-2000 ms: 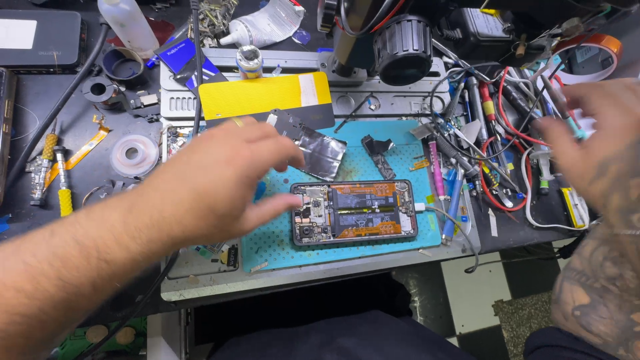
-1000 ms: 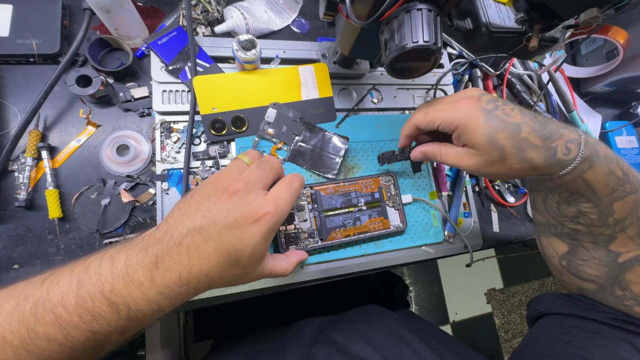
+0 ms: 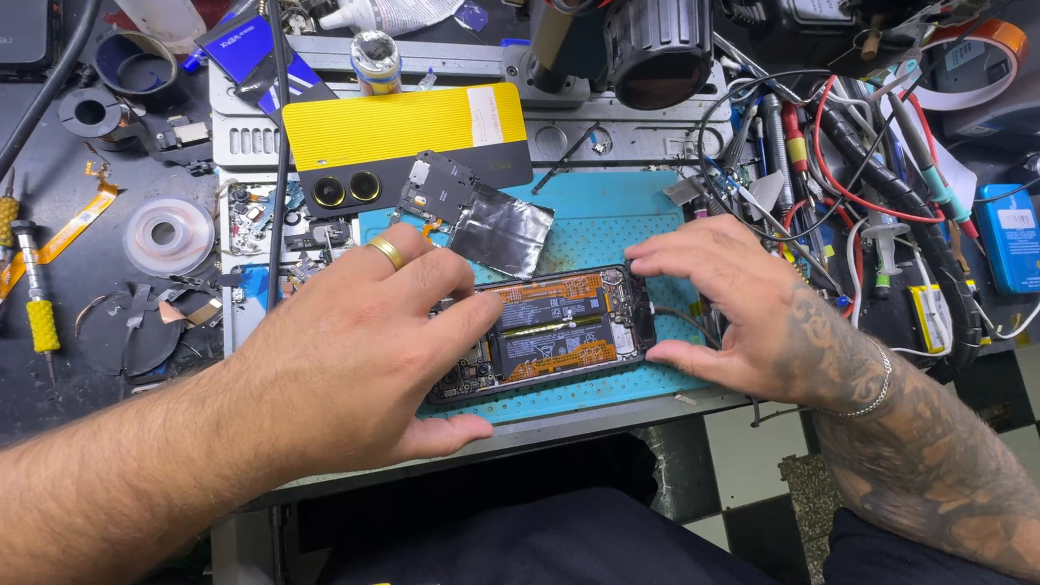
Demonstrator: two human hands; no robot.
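An opened smartphone (image 3: 556, 321) with its battery and orange flex cables exposed lies on a turquoise repair mat (image 3: 609, 195). My left hand (image 3: 366, 341) is over its left end, fingers curled and thumb beside the lower edge; whether it grips the phone is hidden. At the right end, my right hand (image 3: 723, 309) holds a black plastic module (image 3: 643, 313) between thumb and fingertips, against the phone's frame. A dark cover plate (image 3: 443, 187) with silver foil (image 3: 504, 231) lies above the phone, overlapping a yellow-and-black back cover (image 3: 398, 126). A cable (image 3: 682, 315) runs beneath my right hand.
Wires, probes and pens (image 3: 812, 162) crowd the right side. A microscope head (image 3: 662, 53) hangs over the back. A glass jar (image 3: 376, 61) stands behind the back cover. Spools (image 3: 169, 236), an orange flex cable (image 3: 81, 219) and a yellow-handled tool (image 3: 39, 317) lie at left.
My right hand came in from the right, took hold of the black module on the mat and has moved it to the phone's right end. My left hand moved down to the phone's left end.
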